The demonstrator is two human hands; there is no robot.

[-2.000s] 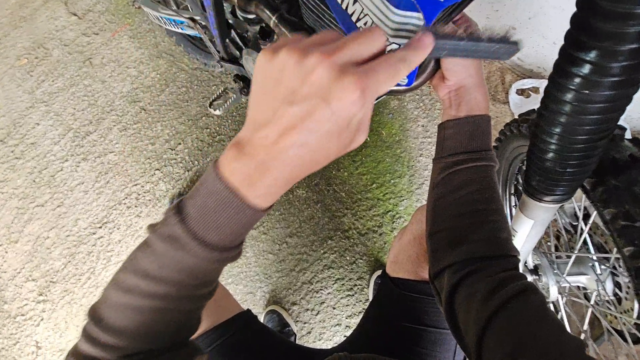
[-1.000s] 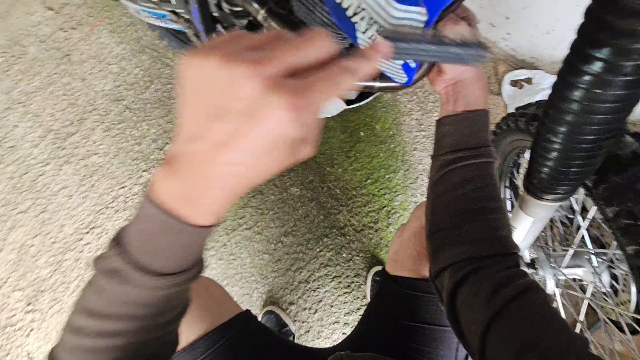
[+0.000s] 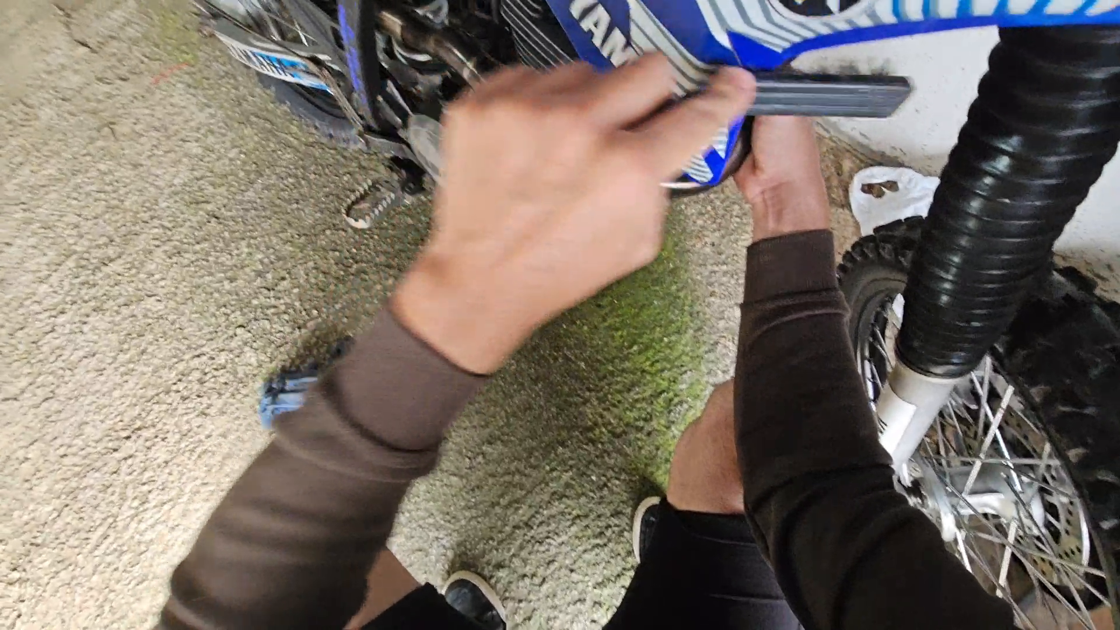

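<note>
My left hand [image 3: 560,201], blurred, is closed around a dark grey flat bar-shaped tool [image 3: 831,96], its index finger along the near end. Whether the fuzzy upper edge of the tool is bristles, I cannot tell. The tool lies across the lower edge of a blue and white plastic motorcycle shroud [image 3: 744,35]. My right hand [image 3: 787,171] reaches up below the tool, beside the shroud's lower tip. Its fingers are hidden behind the tool and the shroud, so what it holds does not show.
A black ribbed fork boot [image 3: 989,192] and a spoked front wheel [image 3: 989,490] stand close to my right arm. A white plastic bag [image 3: 892,197] lies by the wall. Left are a metal footpeg [image 3: 372,210] and a blue object [image 3: 284,394] on rough, partly mossy ground [image 3: 175,306].
Over the earlier frames my left hand shifts left, then back right, with the tool still in it. My right hand stays by the shroud. The blue object on the ground now shows beside my left sleeve.
</note>
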